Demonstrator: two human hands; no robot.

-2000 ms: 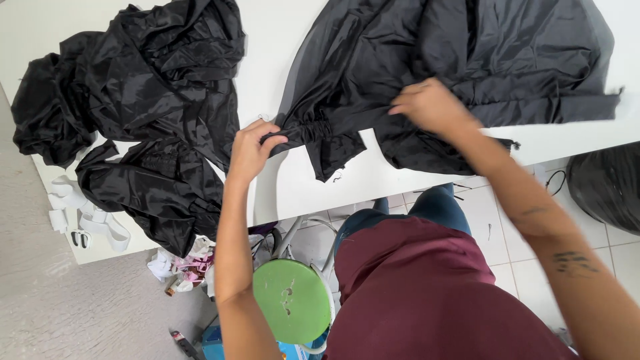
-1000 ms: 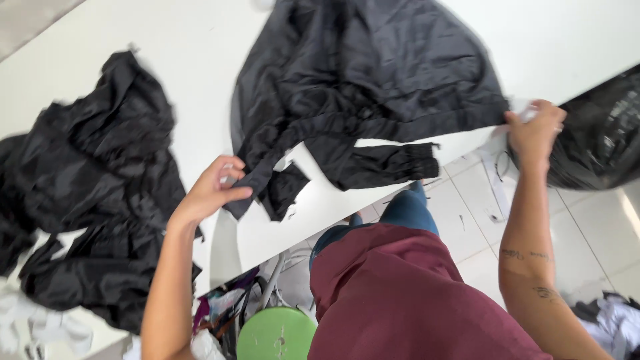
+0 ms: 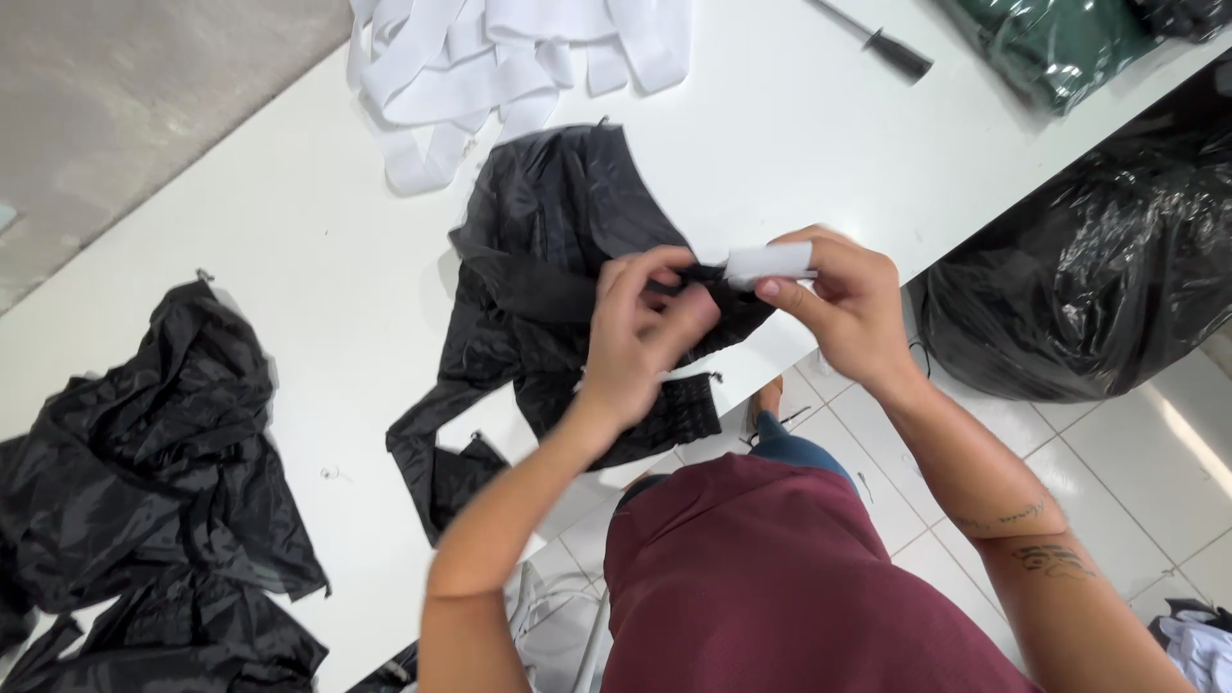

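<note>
A black fabric garment (image 3: 539, 241) lies bunched on the white table, its gathered cuff (image 3: 683, 414) near the front edge. My right hand (image 3: 837, 289) pinches a short white elastic strip (image 3: 770, 262) between thumb and fingers, beside the garment's black band. Close by on the left, my left hand (image 3: 640, 332) is over the garment with its fingers curled at the band; blur hides whether they grip the cloth. More black garments (image 3: 164, 462) lie in a heap at the left of the table.
White elastic bands (image 3: 462, 77) lie looped at the table's far side. A black-handled tool (image 3: 900, 56) and a green plastic-wrapped package (image 3: 1059, 48) are at the upper right. A large black plastic bag (image 3: 1088, 260) stands past the table's right edge, above the tiled floor.
My hands were far apart at the two ends of the garment's band; they are now close together. The garment, spread out before, is now bunched. The view has shifted.
</note>
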